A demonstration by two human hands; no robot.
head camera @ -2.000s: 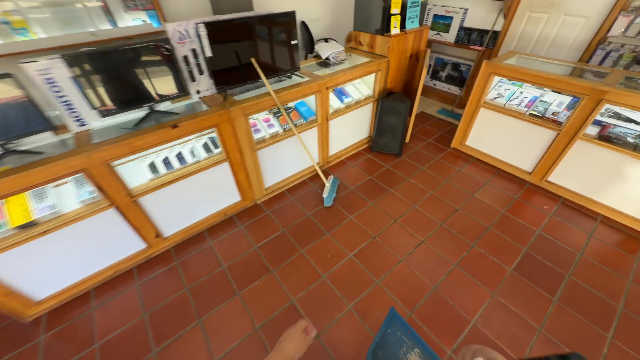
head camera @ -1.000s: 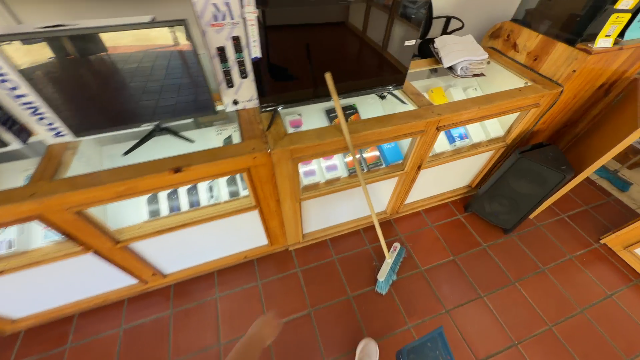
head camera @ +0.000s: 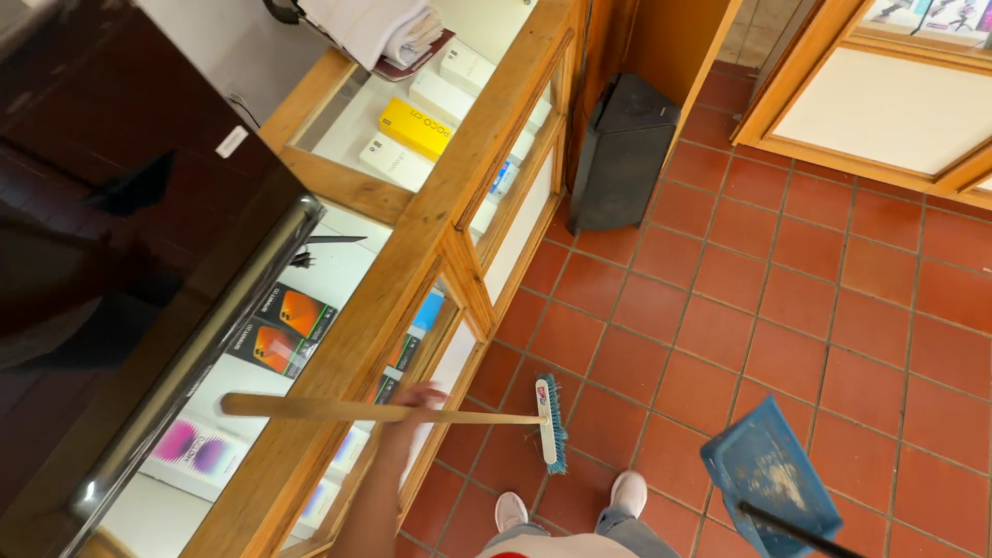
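Note:
A push broom with a wooden handle [head camera: 310, 408] leans on the edge of a wood-framed glass display counter, its blue-bristled head [head camera: 549, 422] on the tiled floor. My left hand [head camera: 418, 401] is at the middle of the handle, with the fingers partly bent; whether they close round the wood is unclear. At the lower right hangs a blue dustpan [head camera: 767, 477] with pale dirt marks and a black handle. My right hand is outside the picture.
A black loudspeaker [head camera: 624, 155] stands on the floor beside the counter [head camera: 372, 325]. A large flat television [head camera: 124, 194] and folded cloth [head camera: 372, 27] lie on top. Another display counter [head camera: 868, 108] is at the upper right. My shoes [head camera: 628, 493] are near the broom head.
My left hand has moved to the broom handle, from which it was apart before. The broom still leans on the counter. More of the dustpan shows. The view has turned and come closer.

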